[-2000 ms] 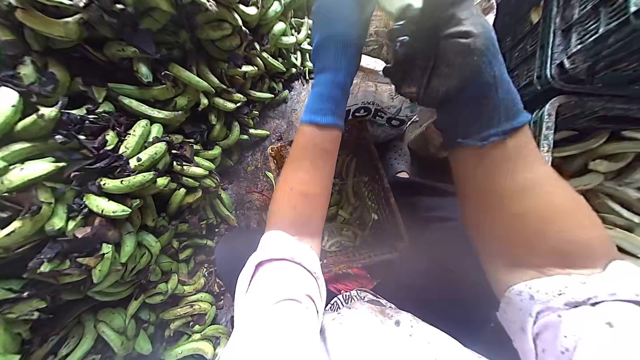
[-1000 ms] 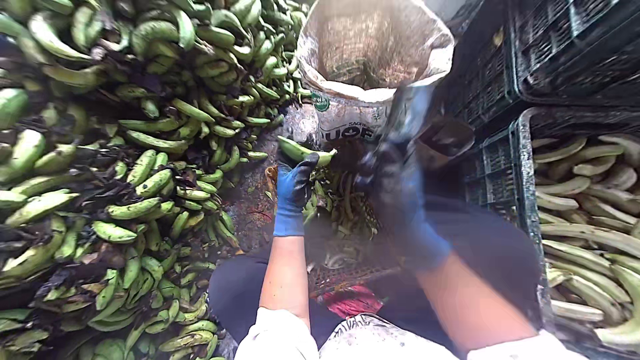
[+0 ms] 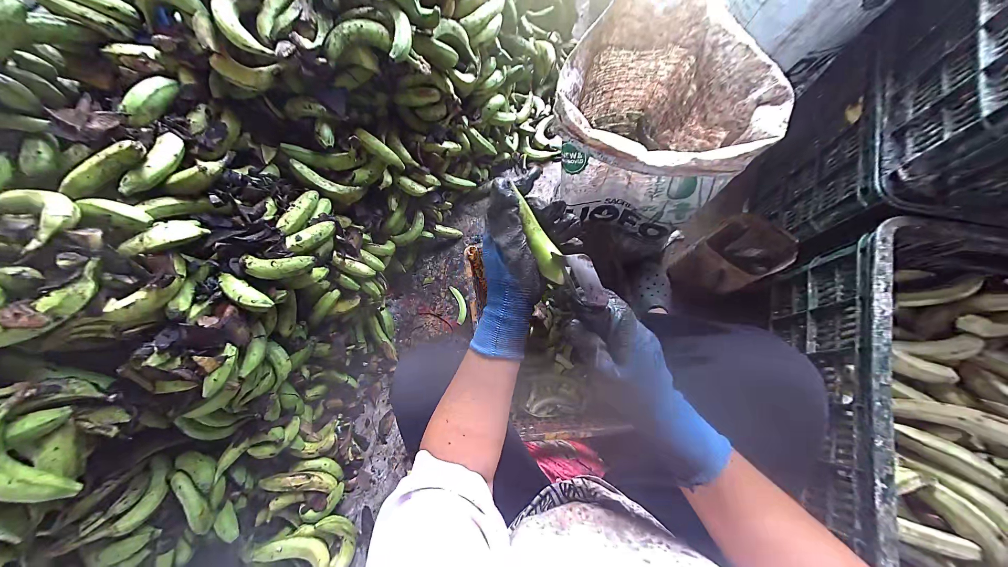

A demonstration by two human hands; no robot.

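Note:
My left hand point(image 3: 510, 260), in a blue knitted glove with a dark coated palm, is closed around a green plantain point(image 3: 539, 240), which tilts with its lower end toward my right hand. A short knife blade point(image 3: 586, 277) sticks out of my right hand point(image 3: 626, 346), gloved the same way, close to the plantain's lower end. Whether the blade touches the peel cannot be told. The knife's handle is hidden in the fingers. Below the hands, between my legs, green peel pieces point(image 3: 551, 398) lie in a crate, partly hidden by the right glove.
Green plantains point(image 3: 272, 268) with dark dry leaves are heaped along the left. An open woven sack point(image 3: 669, 161) bearing print stands ahead. At the right, a dark plastic crate point(image 3: 883, 394) holds peeled plantains point(image 3: 957, 409), with more crates point(image 3: 941, 102) behind it. A brown container point(image 3: 728, 252) sits beside the sack.
Both hands were raised ahead two seconds ago and have come down and back. The left hand held a plantain one second ago; now the blade is close to its lower end.

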